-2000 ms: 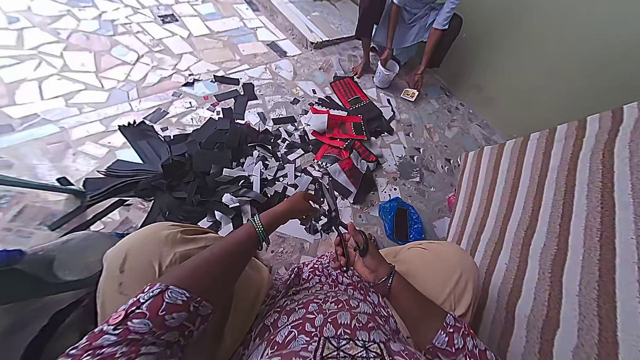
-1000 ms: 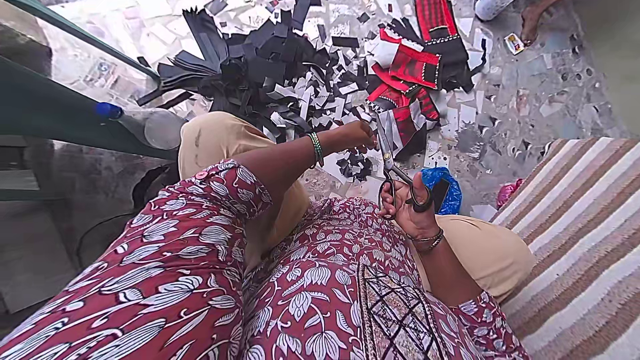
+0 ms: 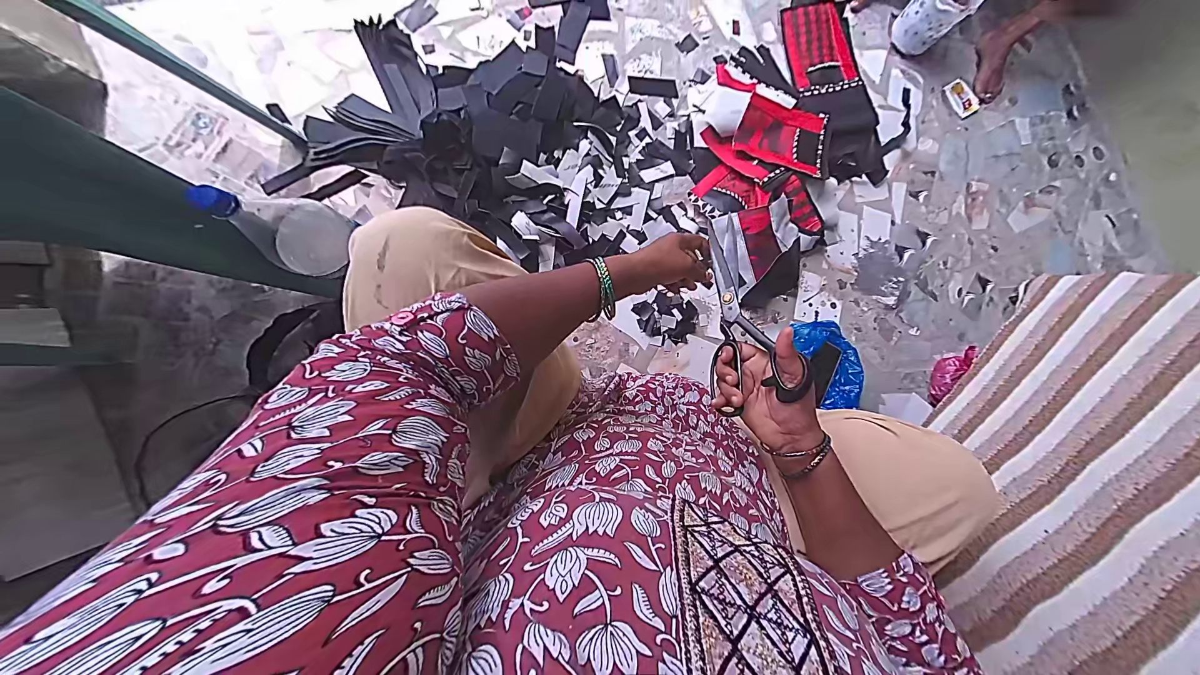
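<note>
My right hand [image 3: 773,398] holds a pair of metal scissors [image 3: 729,298] by their black handles, blades pointing up and away from me. The blades lie nearly together. Beside the blade tips is my left hand [image 3: 677,261], its fingers bent; whether it pinches a small piece cannot be made out. Beyond the hands, black strips [image 3: 506,103] are heaped on the floor, with white and black scraps [image 3: 600,187] scattered around them. Red and black fabric pieces [image 3: 783,131] with white trim lie to the right of the heap. Small black cuttings [image 3: 666,317] sit just below my left hand.
A blue plastic bag [image 3: 844,352] with a dark flat object lies near my right knee. Striped cloth [image 3: 1078,450] covers the right side. A plastic bottle [image 3: 305,234] with a blue cap is at left, by a green frame [image 3: 122,183]. Another person's foot [image 3: 996,61] shows at top right.
The view has tilted down and turned. The other person's hands and white container, seen two seconds ago, are largely out of frame. The scissors remain in my right hand.
</note>
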